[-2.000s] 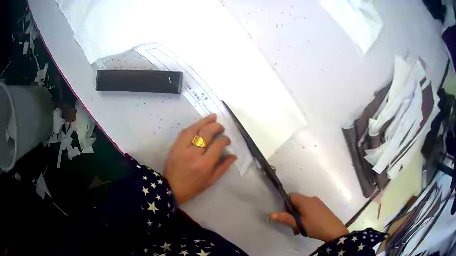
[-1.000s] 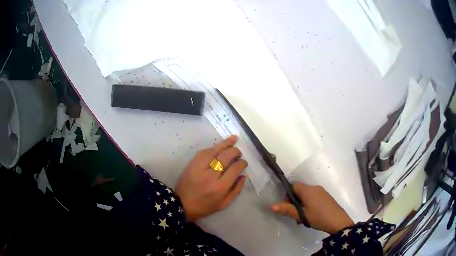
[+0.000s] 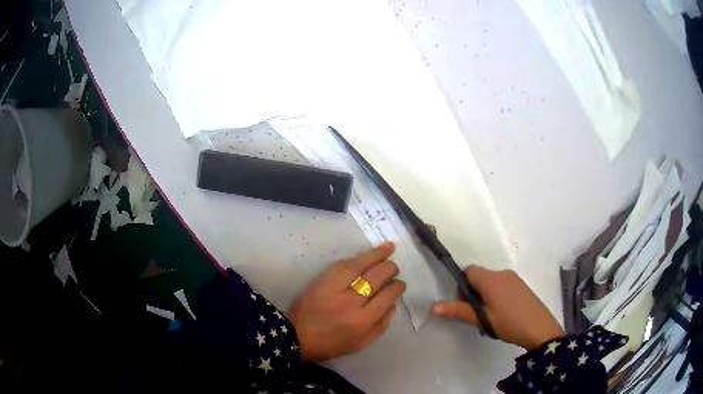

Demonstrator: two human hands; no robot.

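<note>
A large white cloth (image 3: 308, 61) lies on the pale table. A narrow curved paper pattern piece (image 3: 374, 212) with drawn lines lies along its edge. A black bar weight (image 3: 274, 181) rests with its right end on the pattern. My right hand (image 3: 512, 308) holds the tailor's shears (image 3: 408, 219) by the handles; the dark blades point up and left along the pattern's right edge, and look nearly closed. My left hand (image 3: 347, 304), with a gold ring, lies flat, its fingertips on the pattern's lower part. It grips nothing.
A second white cloth (image 3: 590, 73) lies farther back. Piled white strips (image 3: 644, 238) on dark checked pieces (image 3: 574, 296) are at the right. A grey-white bucket (image 3: 46, 173) and white scraps (image 3: 116, 196) are on the green floor, beyond the table's red edge (image 3: 154, 181).
The view has shifted, so everything sits lower and farther right. The shears have moved up along the pattern's edge, their tip now closer to its top end. My left hand stays on the pattern.
</note>
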